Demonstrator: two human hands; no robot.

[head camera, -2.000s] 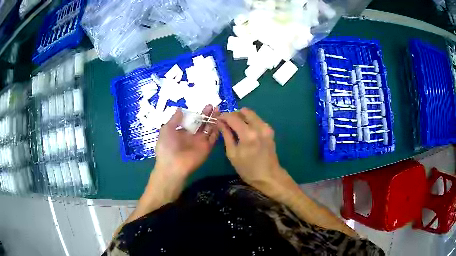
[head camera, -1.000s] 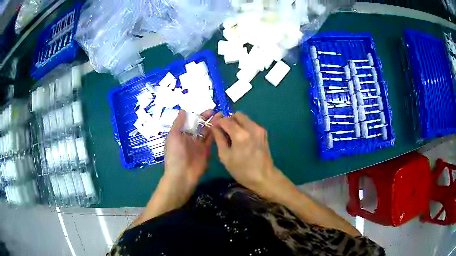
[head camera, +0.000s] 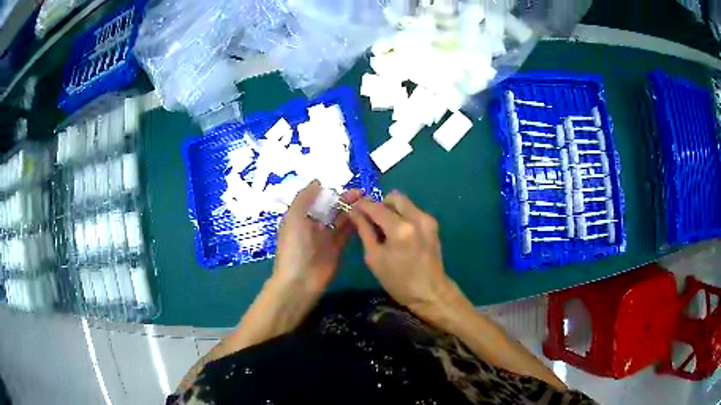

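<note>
My left hand (head camera: 311, 237) holds a small white piece (head camera: 322, 206), perhaps partly clear, between thumb and fingers over the front right part of the blue central tray. My right hand (head camera: 402, 241) pinches thin pale sticks (head camera: 343, 206) at the piece's right side, thumb and forefinger together. The fingers hide where the sticks meet the piece. The central tray (head camera: 195, 190) holds a heap of flat white pieces (head camera: 283, 162) and some thin sticks at its front left.
Cream-white foam blocks (head camera: 452, 130) and crumpled clear bags (head camera: 261, 39) lie behind. The parts tray (head camera: 506, 190) with headed sticks and stacked blue trays (head camera: 688, 158) are right. Clear blister trays (head camera: 107, 229) and another blue tray (head camera: 69, 99) are left. Red stools (head camera: 617, 324) stand front right.
The left hand has turned more upright and its fingers have closed around the white piece. The right hand still pinches the sticks beside it. The whole view has shifted slightly.
</note>
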